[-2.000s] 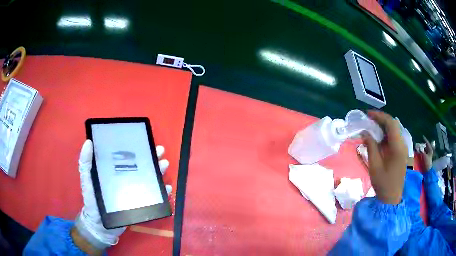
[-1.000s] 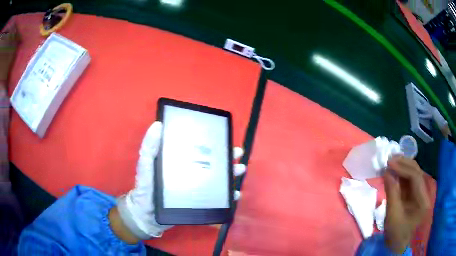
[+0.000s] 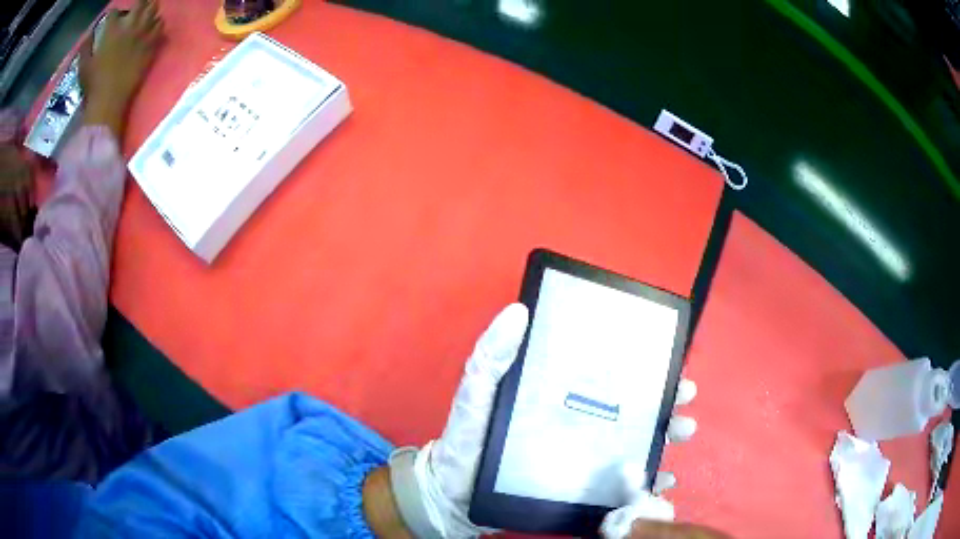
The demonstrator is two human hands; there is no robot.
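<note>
A black-framed e-reader (image 3: pixel 595 395) with a pale screen and a small bar graphic lies in my white-gloved left hand (image 3: pixel 479 421), thumb along its left edge and fingertips showing past its right edge. My right hand (image 3: pixel 679 530), bare and mostly cut off by the bottom edge, pinches a white wipe (image 3: pixel 636 513) at the lower right of the e-reader's screen and frame.
A white device box (image 3: pixel 253 137) stands upper left, below a yellow tape roll (image 3: pixel 258 21). A small meter (image 3: pixel 684 134) with a looped cord is at the mat's far edge. A dispenser bottle (image 3: pixel 895 400) and wipes (image 3: pixel 860 479) are at right. A person's hand (image 3: pixel 121 58) is at far left.
The view has turned left, so the bottle and wipes sit farther right. My right hand has moved from the bottle to the e-reader with a wipe. A co-worker's arm now shows at left.
</note>
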